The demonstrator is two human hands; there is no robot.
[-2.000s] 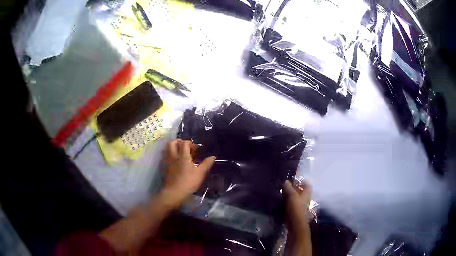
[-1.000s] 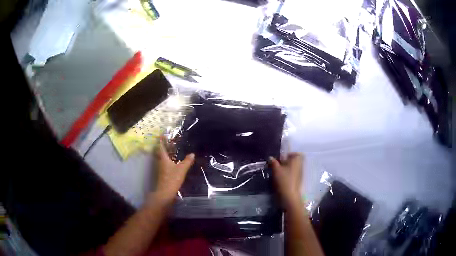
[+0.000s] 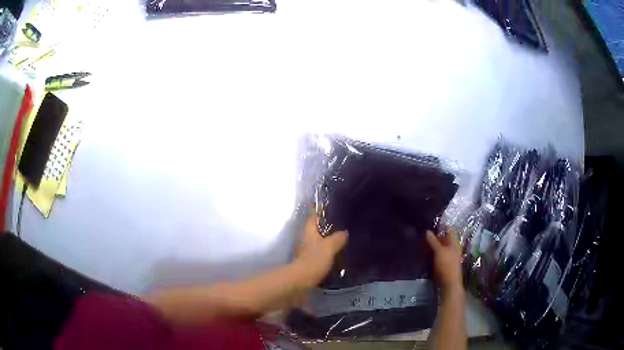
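A stack of bagged garments [image 3: 386,219], dark folded cloth in shiny clear plastic, lies near the table's front edge. A pale printed band [image 3: 373,295] crosses its near end. My left hand [image 3: 320,249] grips the stack's left side, thumb on top. My right hand [image 3: 446,256] grips its right side, thumb on top. The fingers under the edges are partly hidden.
Several crinkled bagged bundles [image 3: 530,232] stand in a row at right. A phone [image 3: 44,140] lies on yellow sheets [image 3: 63,167] at left, by a red-edged folder [image 3: 15,147] and a yellow-green stick [image 3: 67,81]. Dark bagged pieces [image 3: 211,6] show at the far edge.
The view has swung right, so the phone and sheets now sit at the far left. Both hands and the stack have moved right, close to the bundle row.
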